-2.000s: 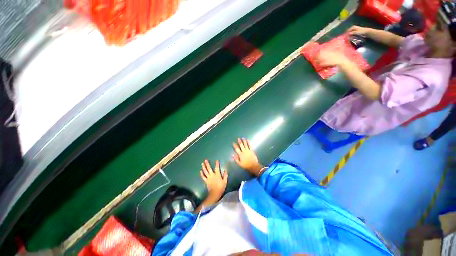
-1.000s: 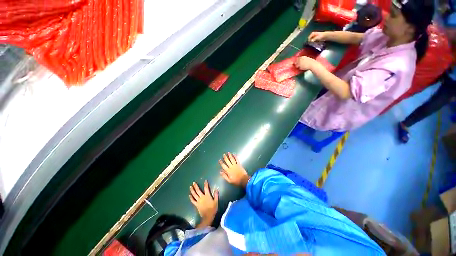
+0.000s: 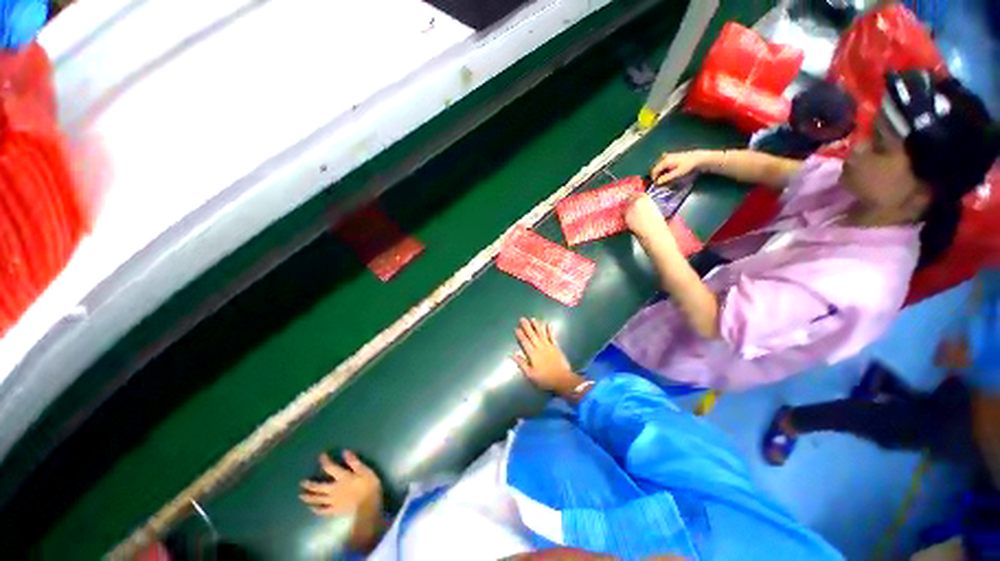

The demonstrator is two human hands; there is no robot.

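Observation:
My left hand (image 3: 342, 489) lies palm down with fingers spread on the dark green bench (image 3: 411, 433), low in the view. My right hand (image 3: 545, 358) also lies flat on the bench, further up and to the right, fingers apart. Both hands are bare and hold nothing. A red bubble bag (image 3: 546, 265) lies on the bench beyond my right hand, near the pale edge strip (image 3: 349, 373), not touching my hand.
A person in a pink smock (image 3: 806, 290) on the right handles another red bag (image 3: 600, 210). A red bag (image 3: 395, 259) lies on the green belt. A pile of red bags (image 3: 31, 208) sits on the white shelf (image 3: 263, 121). A red bundle (image 3: 746, 77) is at the back.
My hands are further apart; the left has slid away from the right along the bench. The bag on the belt appears further left. The neighbour's red bags now lie apart.

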